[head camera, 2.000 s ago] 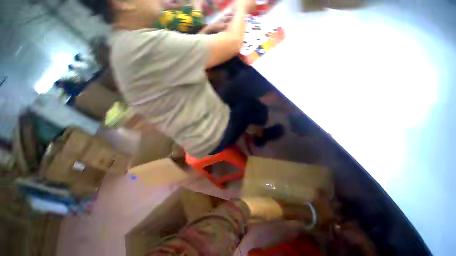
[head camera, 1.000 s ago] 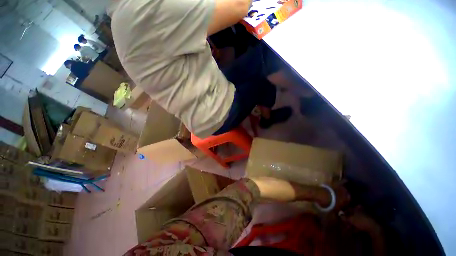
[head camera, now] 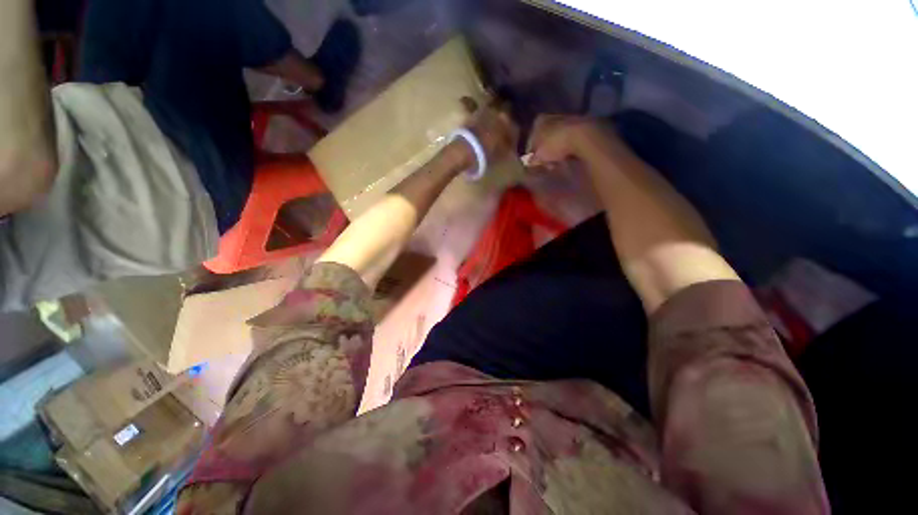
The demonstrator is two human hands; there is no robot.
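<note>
A closed brown carton [head camera: 403, 126] with shiny clear tape lies tilted below the table edge, ahead of my lap. My left hand [head camera: 490, 138], with a pale bangle at the wrist, grips the carton's right end, fingers over its edge. My right hand [head camera: 557, 139] is just right of the left one, its fingers closed on a small pale item [head camera: 529, 159] that is too small to name. The carton's far right end is dark and partly hidden by my left hand.
A white table [head camera: 745, 55] with a dark edge curves across the upper right. A seated person [head camera: 111, 191] on a red stool [head camera: 264, 213] is at left. An open carton [head camera: 223, 317] and stacked cartons [head camera: 116, 407] lie lower left. Red plastic [head camera: 500, 241] shows beside my lap.
The view has swung down and right, so the carton appears higher and my lap and both arms show. My right hand, dim before, is now clear beside the left.
</note>
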